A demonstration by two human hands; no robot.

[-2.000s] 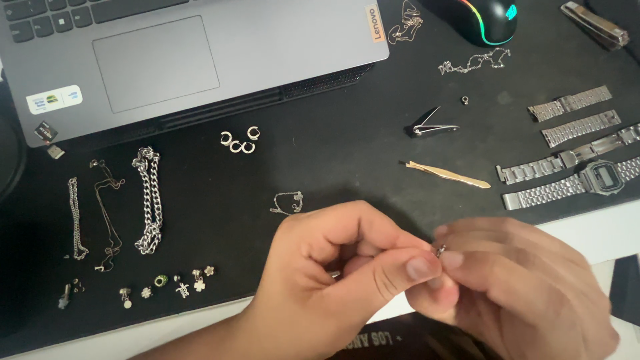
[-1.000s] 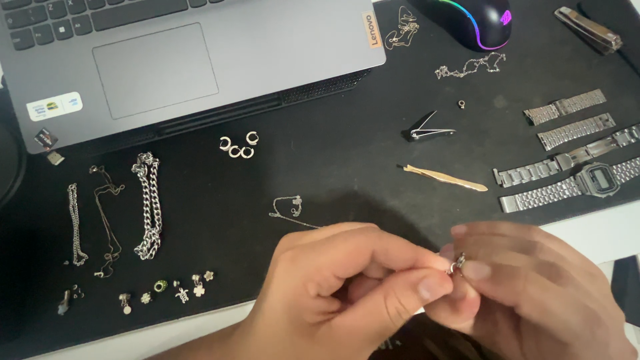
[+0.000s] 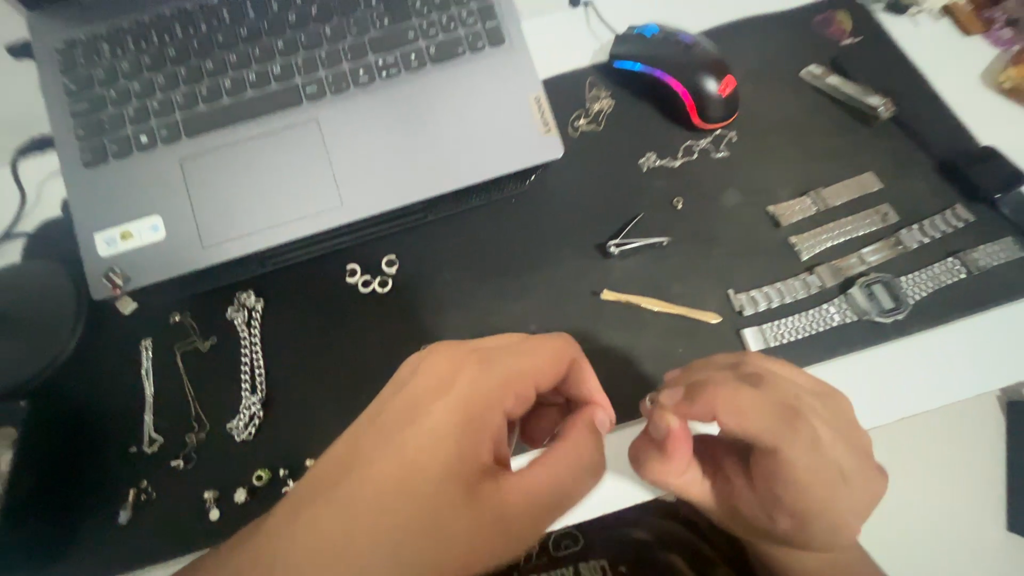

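My left hand (image 3: 496, 448) is low in the middle of the view, thumb and forefinger pinched together; a thin strand, perhaps a fine chain, shows below its fingers. Just to its right, my right hand (image 3: 752, 448) pinches a small silver ring-like piece (image 3: 650, 402) between thumb and forefinger. The two hands are slightly apart. Above them lie gold-coloured tweezers (image 3: 660, 306) and an opened nail clipper (image 3: 636, 242). A tiny ring-like piece (image 3: 678, 203) rests farther back on the black desk mat (image 3: 480, 240).
A laptop (image 3: 264, 180) stands at upper left, a lit mouse (image 3: 680, 76) at top. Several hoop earrings (image 3: 384, 283), a thick silver chain (image 3: 250, 368), thinner chains (image 3: 149, 396) and small charms (image 3: 242, 494) lie left. Metal watch bands (image 3: 844, 232) and a digital watch (image 3: 880, 297) lie right.
My hands, touching at the fingertips before, are now a little apart, with the small piece in the right fingers. The view has shifted. The fine chain seen above my left hand is no longer visible there.
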